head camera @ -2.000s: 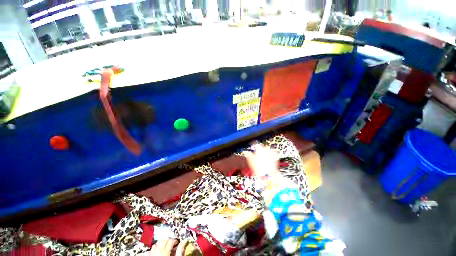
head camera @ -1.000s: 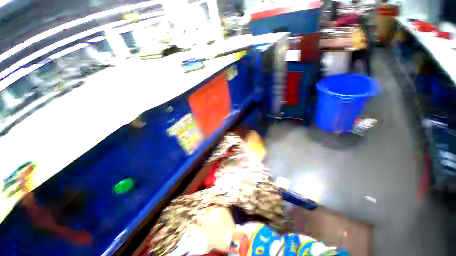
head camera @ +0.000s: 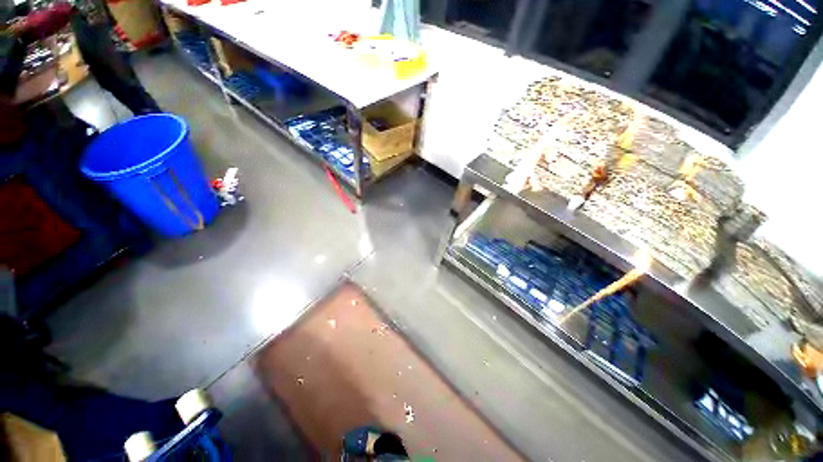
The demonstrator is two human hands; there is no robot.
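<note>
Neither of my hands can be made out. Stacked leopard-print cut pieces [head camera: 577, 126] lie on the metal table [head camera: 550, 209] at the right, nearest in front of me. Orange ties show around some stacks, and one long orange strip [head camera: 606, 294] hangs from the table's front edge. Several blue-black cutting dies [head camera: 532, 281] lie on the shelf below. The stacks run out toward the right edge of the view.
A brown mat [head camera: 365, 361] lies on the floor, with a shoe tip at its lower edge. A blue tub [head camera: 149, 176] stands at the left. A white-topped bench [head camera: 307, 54] stands at the back. A blue frame with white rollers [head camera: 192, 406] is at the lower left. A person stands upper left.
The view has swung right, away from the blue press and the leopard-print material, to the floor and the side table. The hand and patterned sleeve seen earlier have left the view.
</note>
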